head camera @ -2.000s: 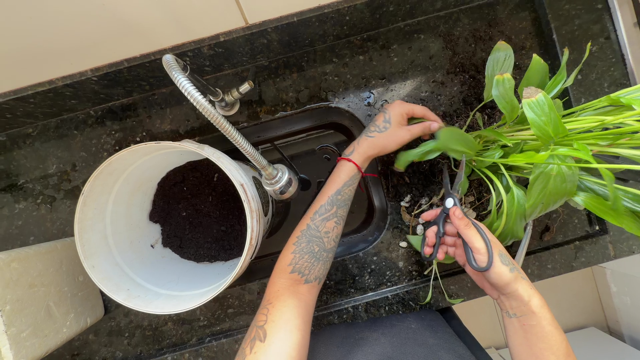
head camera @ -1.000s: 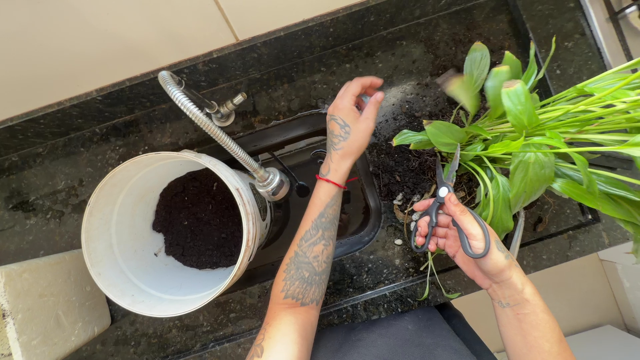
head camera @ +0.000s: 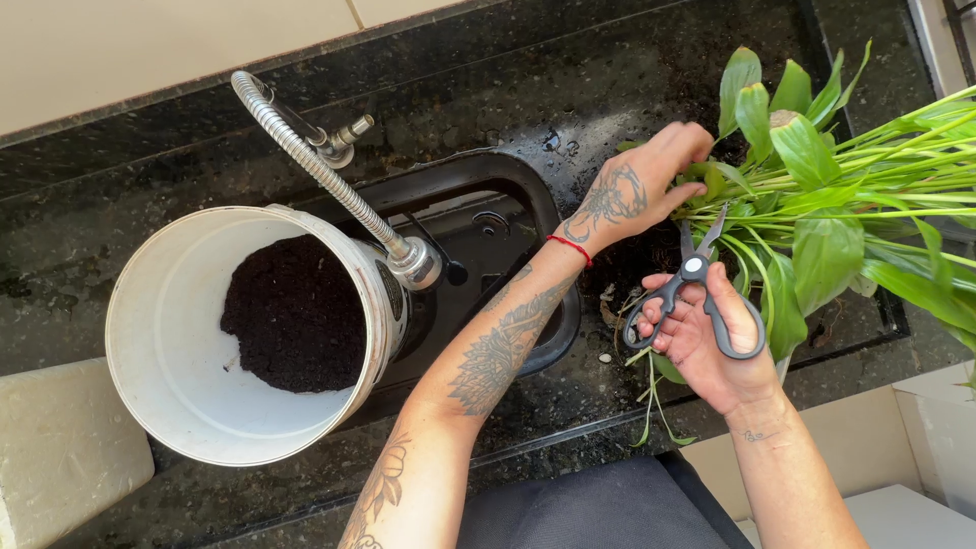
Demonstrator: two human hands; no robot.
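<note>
A leafy green plant (head camera: 827,252) with long stems lies on its side at the right of the dark stone counter. My left hand (head camera: 648,183), with a red string at the wrist, grips a leaf near the base of the plant. Black-handled scissors (head camera: 695,264) are in my right hand (head camera: 705,335), fingers through the handles, blades parted and pointing at the stems. Dark soil, roots and cut leaves lie below and around the plant's base, partly hidden by my hands.
A white plastic bucket (head camera: 171,328) holding dark soil (head camera: 297,316) leans over the black sink (head camera: 560,335). A flexible metal faucet (head camera: 328,179) reaches over the sink beside it. A pale block-like container (head camera: 69,450) stands at the lower left.
My left hand moved away from the plant, raised over the sink's edge a second ago, and is now back at the leaves. The scissors stay in my right hand and their blades have parted wider.
</note>
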